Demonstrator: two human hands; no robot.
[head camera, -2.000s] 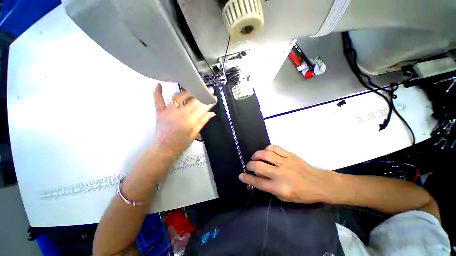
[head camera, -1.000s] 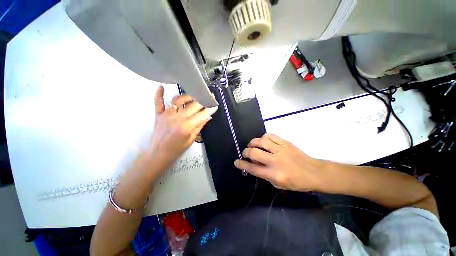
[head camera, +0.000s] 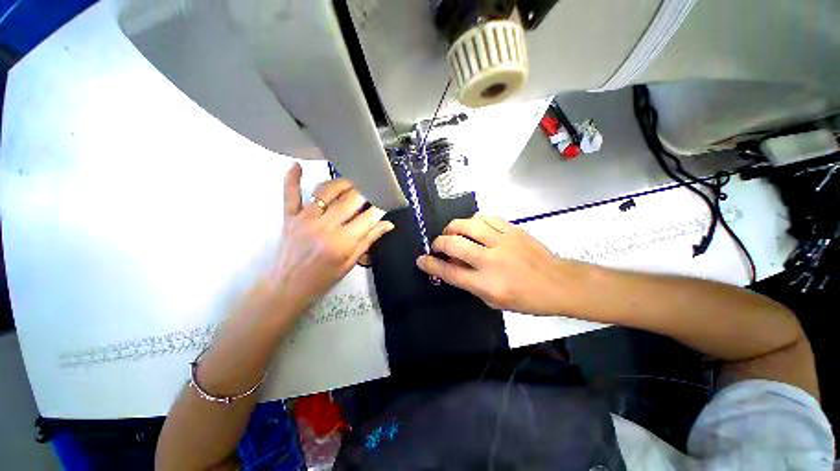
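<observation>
A black fabric panel (head camera: 433, 322) lies on the machine bed and runs down over the table's front edge. A zipper (head camera: 417, 207) with a silvery speckled chain lies on it, running up to the presser foot and needle (head camera: 419, 158). My right hand (head camera: 493, 262) presses the zipper's lower end between thumb and fingers on the panel. My left hand (head camera: 332, 230) lies at the panel's left edge beside the machine head, fingers spread, fingertips touching or just over the fabric; part of it is close behind the head's edge.
The off-white sewing machine head (head camera: 322, 101) with a cream ribbed dial (head camera: 488, 64) hangs over the work. Red-handled snips (head camera: 562, 136) lie on the bed right of the needle. Black cords (head camera: 682, 166) hang at right. A black heap with silvery ends (head camera: 815, 230) is at far right.
The zipper and panel have fed up toward the needle, and the visible chain is shorter. My right hand has moved up and left with the zipper end. My left hand has barely moved.
</observation>
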